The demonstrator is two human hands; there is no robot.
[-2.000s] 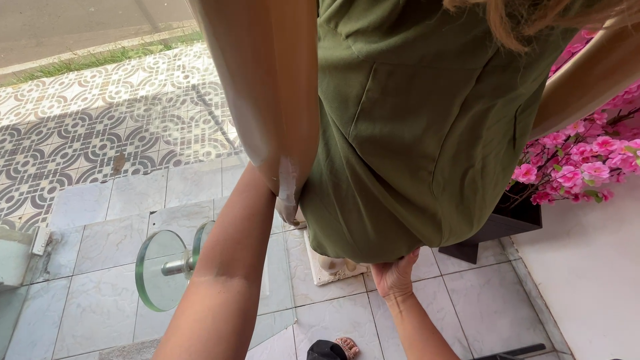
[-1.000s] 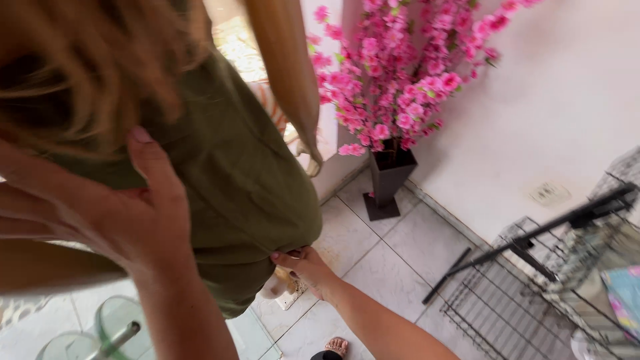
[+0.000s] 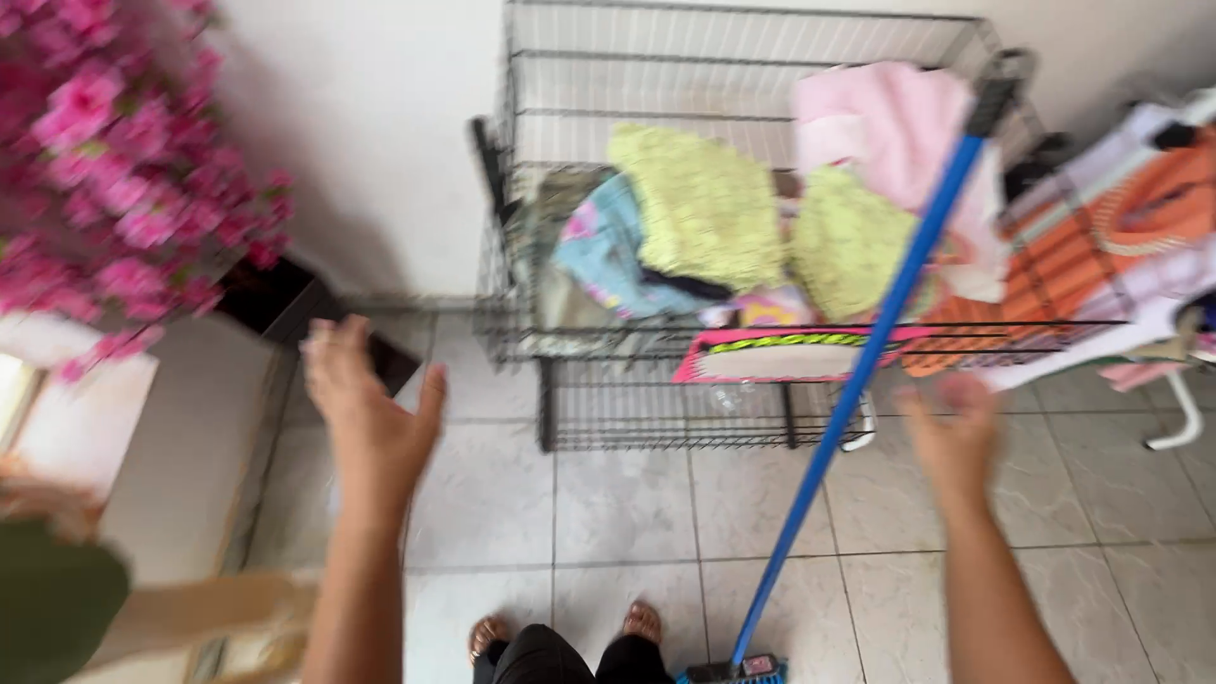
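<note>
My left hand (image 3: pixel 370 408) is raised with fingers apart and nothing in it, between the dark flower pot and the wire basket. My right hand (image 3: pixel 953 427), blurred, is empty with its fingers apart, to the right of a broom's blue handle (image 3: pixel 855 380). The broom leans across the front of a black wire basket (image 3: pixel 608 353). In the basket lie folded yellow-green cloths (image 3: pixel 712 214), a light blue patterned cloth (image 3: pixel 603 252) and a pink cloth (image 3: pixel 879 128). Part of the mannequin's olive green garment (image 3: pixel 57 598) shows at the lower left.
Pink artificial blossoms (image 3: pixel 123 180) stand in a dark pot (image 3: pixel 275 299) at the left by the white wall. The blue broom head (image 3: pixel 736 670) rests on the tiled floor near my feet. Orange clothing (image 3: pixel 1140 209) hangs at the right, beside a white rack leg (image 3: pixel 1178 418).
The view has swung far to the right. Both hands have come away from the olive garment, which my right hand was touching at its hem a second ago.
</note>
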